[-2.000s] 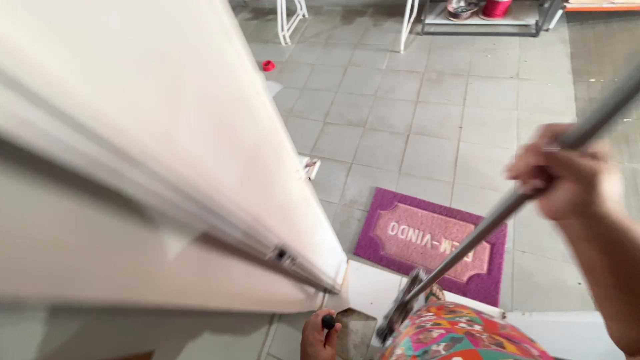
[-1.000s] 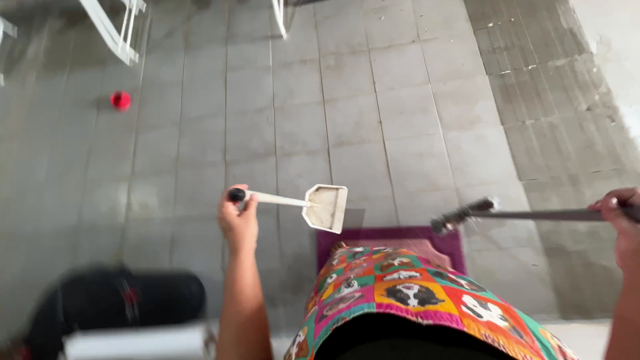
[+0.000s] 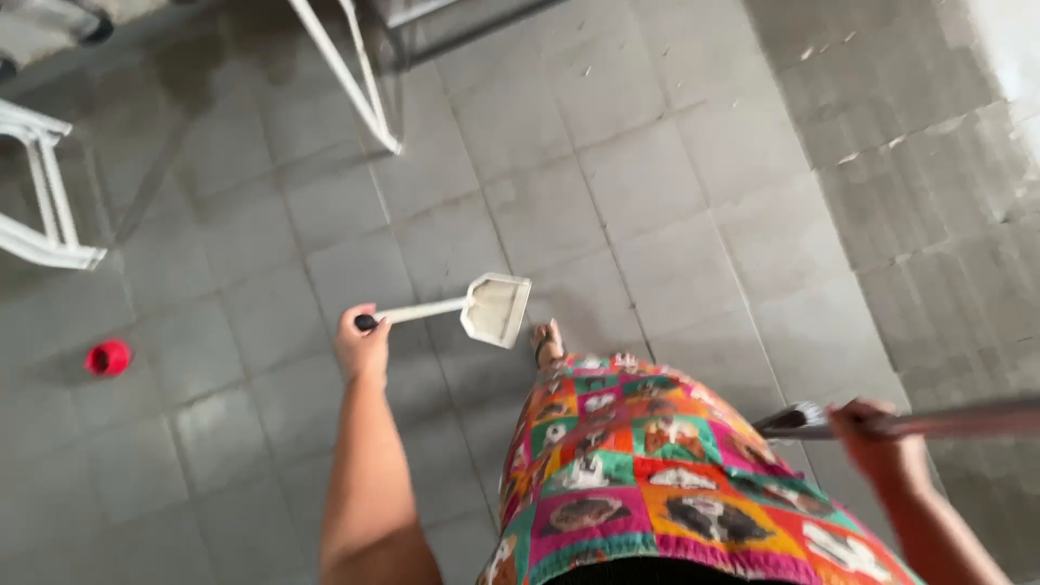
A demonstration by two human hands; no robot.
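My left hand (image 3: 363, 340) grips the dark end of the handle of a white long-handled dustpan (image 3: 497, 310), whose pan points right, above the floor tiles. At the right, my right hand (image 3: 873, 426) is closed around a long pole (image 3: 967, 419), blurred by motion. The pole's dark and whitish head (image 3: 792, 418) shows just left of that hand, partly hidden by the colourful patterned garment (image 3: 674, 463) I wear. One foot in a sandal (image 3: 548, 341) stands on the floor beyond the garment's edge, close to the dustpan.
A red round plastic item (image 3: 108, 357) lies on the grey tiled floor (image 3: 504, 219) at the left. White metal legs (image 3: 49, 195) stand at the far left and more white legs (image 3: 349, 73) at the top. A strip of rougher, darker paving (image 3: 910, 179) runs down the right side.
The view has swung, and the purple doormat is out of sight. Both hands keep their hold. The sandalled foot now shows in front of the garment. The pole's head has come closer to the garment.
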